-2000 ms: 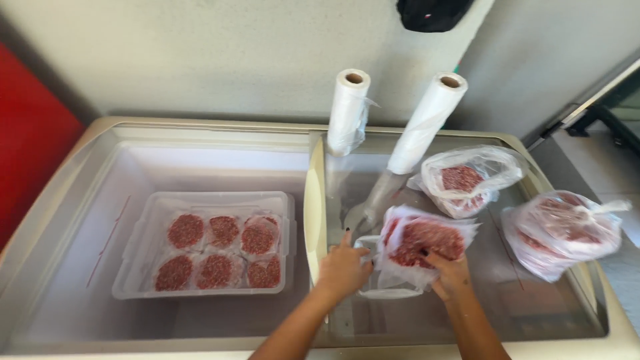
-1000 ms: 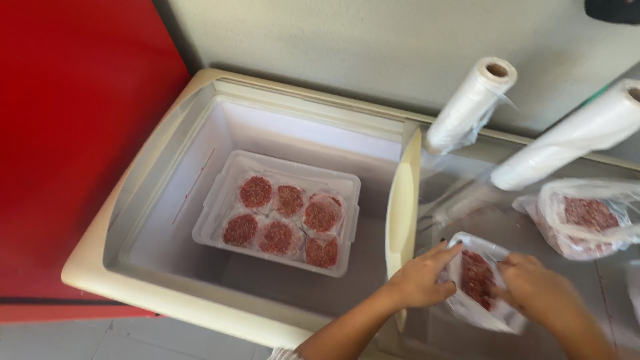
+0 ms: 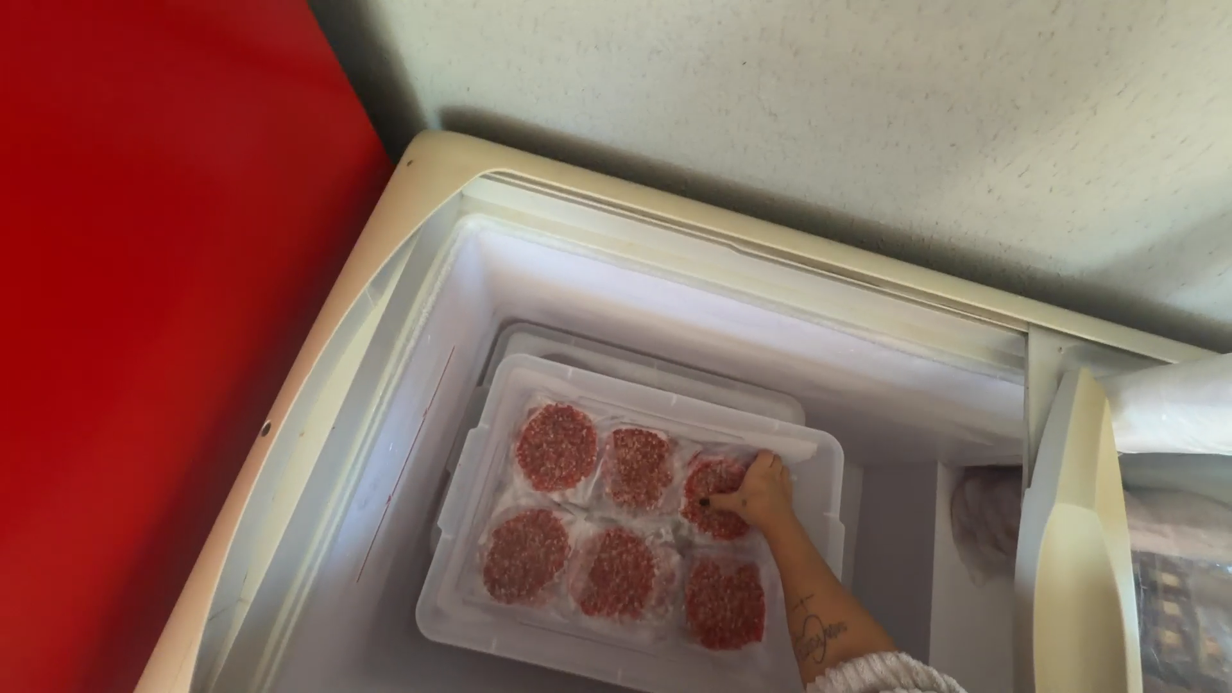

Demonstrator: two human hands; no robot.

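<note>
My right hand (image 3: 762, 493) reaches into the chest freezer and grips the back right raw ground-meat patty (image 3: 714, 497), thumb on top and fingers at its far right edge. The patty lies in a translucent plastic tub (image 3: 828, 481) with several other patties, set in two rows on clear plastic film. Near ones are the back middle patty (image 3: 637, 468) and the front right patty (image 3: 725, 603). The fingertips are partly hidden. My left hand is out of view.
The chest freezer's cream rim (image 3: 731, 241) runs around the tub, with a speckled wall (image 3: 818, 115) behind. A red panel (image 3: 144, 289) stands at left. At right are the freezer's curved cream handle (image 3: 1078, 577), a white plastic roll (image 3: 1174, 404) and a bagged item (image 3: 987, 520).
The view has swung left and closer to the tub. My right hand has moved from the bagged meat at right into the tub; my left hand has left the view.
</note>
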